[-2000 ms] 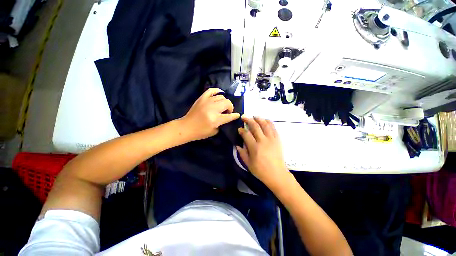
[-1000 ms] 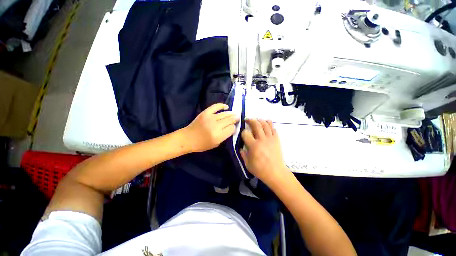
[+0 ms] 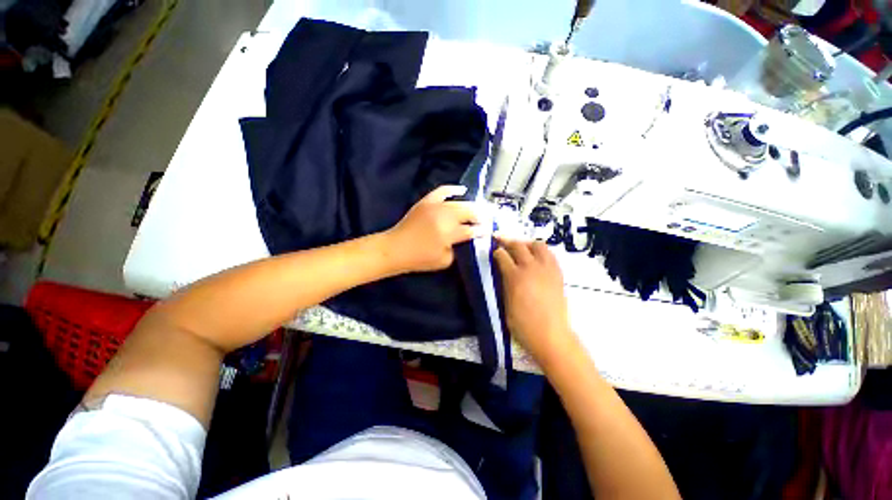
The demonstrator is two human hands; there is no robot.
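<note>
A dark navy garment piece (image 3: 381,166) lies on the white table left of the sewing machine head (image 3: 626,127). A long dark strip with a white band (image 3: 491,303) runs from beside the needle area down over the table's front edge. My left hand (image 3: 437,230) holds the strip and garment edge just left of the presser foot (image 3: 506,205). My right hand (image 3: 531,283) lies at the strip's right edge, fingertips bent against it; whether it grips the strip is hard to tell. The needle tip is too small to see.
A bundle of dark strips (image 3: 646,256) lies under the machine arm. A small yellow item (image 3: 740,334) and a dark tied bundle (image 3: 817,337) are at the table's right. A red basket (image 3: 86,332) stands at left. A pale blue trough (image 3: 469,20) is behind.
The strip's white band now shows much longer, above and below my left hand. The garment lies flatter and lower beside the machine. The camera view has shifted, showing more behind the machine.
</note>
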